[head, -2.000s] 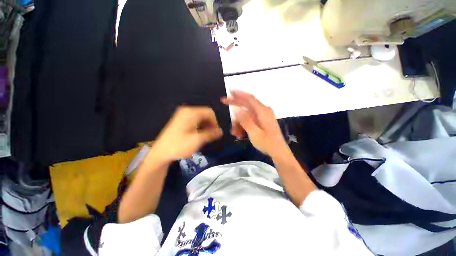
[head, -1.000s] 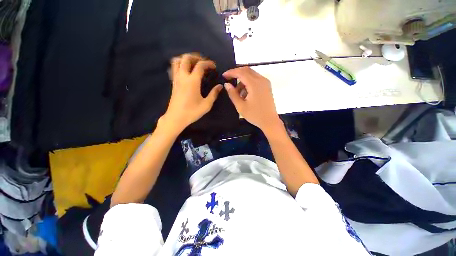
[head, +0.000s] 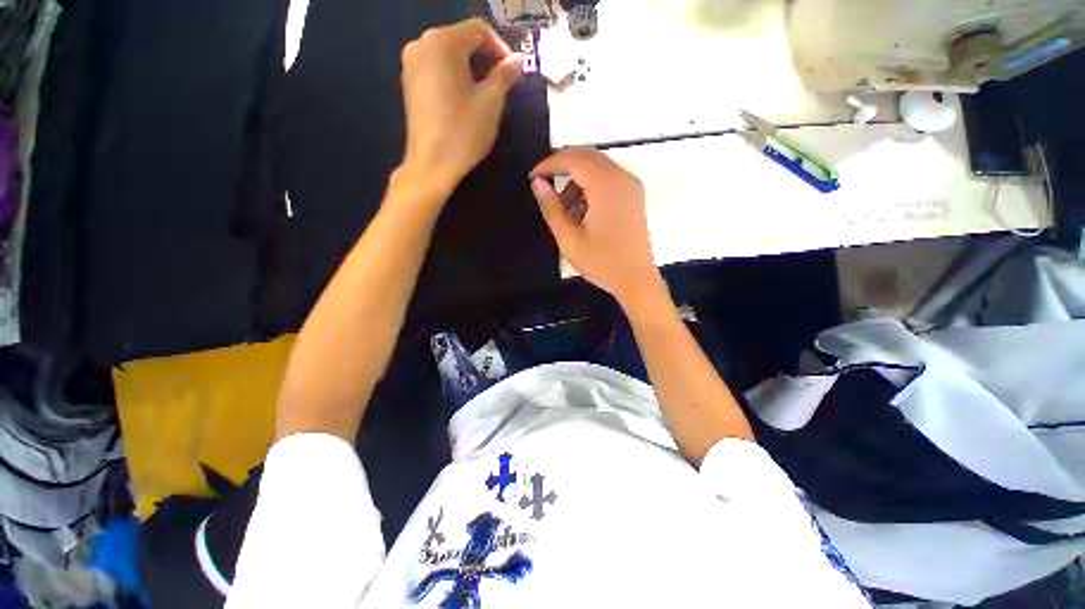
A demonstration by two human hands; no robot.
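My left hand (head: 456, 107) is raised over the black fabric (head: 345, 179), at the left side of the machine's needle area (head: 559, 60). Its thumb and forefinger are nearly together; any thread between them is too fine to see. My right hand (head: 601, 220) is lower, at the edge between the black fabric and the white table (head: 702, 208). Its thumb and forefinger tips are close together, and I cannot tell if they pinch anything. The cream sewing machine head (head: 880, 42) is at the top right.
Thread snips (head: 795, 159) lie on the table, with a round white item (head: 927, 111) and a dark phone-like rectangle (head: 997, 140) with a cable farther right. Yellow cloth (head: 196, 410) hangs below the fabric at left. White-and-black garment pieces (head: 976, 405) are heaped at right.
My left hand has moved forward, away from my right hand, to beside the needle area. My right hand came up to the fabric edge earlier and has since stayed nearly in place.
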